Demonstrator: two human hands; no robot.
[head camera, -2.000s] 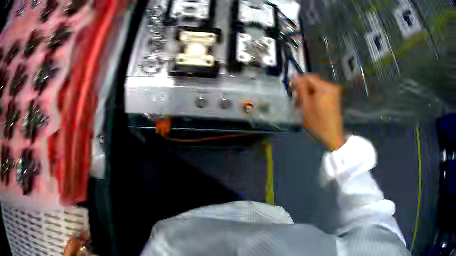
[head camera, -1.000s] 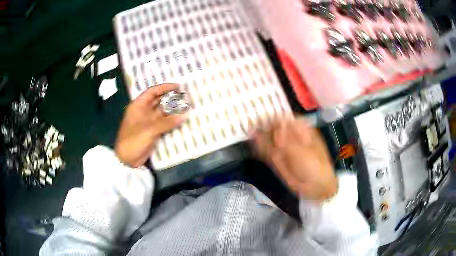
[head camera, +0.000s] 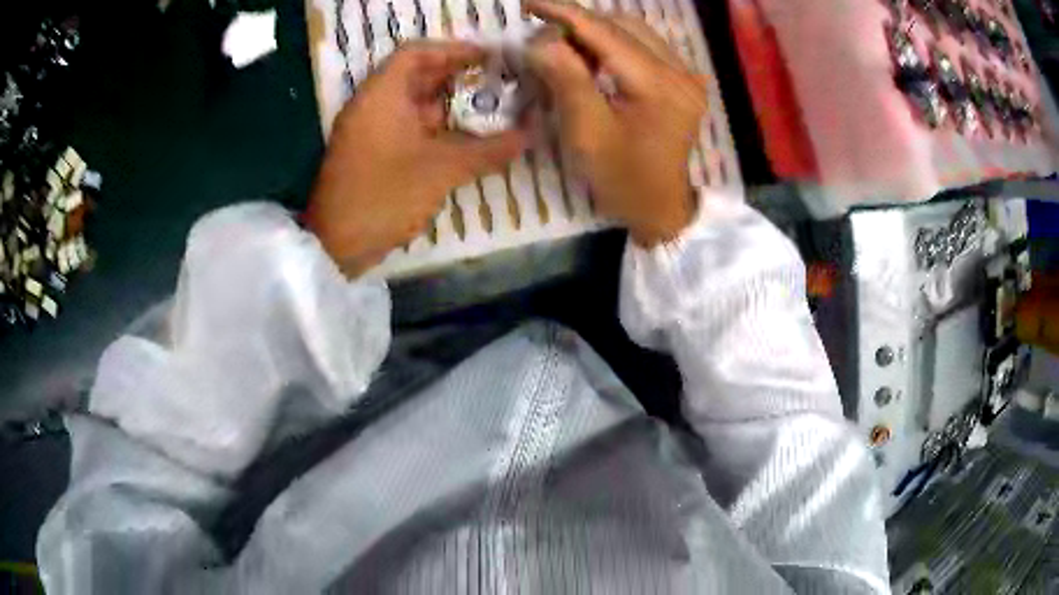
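Note:
My left hand (head camera: 401, 151) holds a small round metal unit (head camera: 484, 100) between thumb and fingers, over a white parts tray (head camera: 511, 238). The unit is silver with a dark centre. My right hand (head camera: 627, 122) is close beside it on the right, its bent fingertips near the unit's right edge. These fingertips are blurred, and I cannot tell if they touch the unit or hold a part. Slender strip parts (head camera: 485, 207) lie in rows on the tray, partly hidden under both hands.
A pink foam tray (head camera: 830, 128) with silver-and-black units is at the upper right. The metal fixture (head camera: 894, 267) with round buttons is at the right. Loose small parts (head camera: 52, 233) lie in a pile at the left, with a white scrap (head camera: 250, 38) above.
Since one second ago, my right hand has moved from the tray's lower right up beside the unit. My left hand still holds the unit. The view has shifted.

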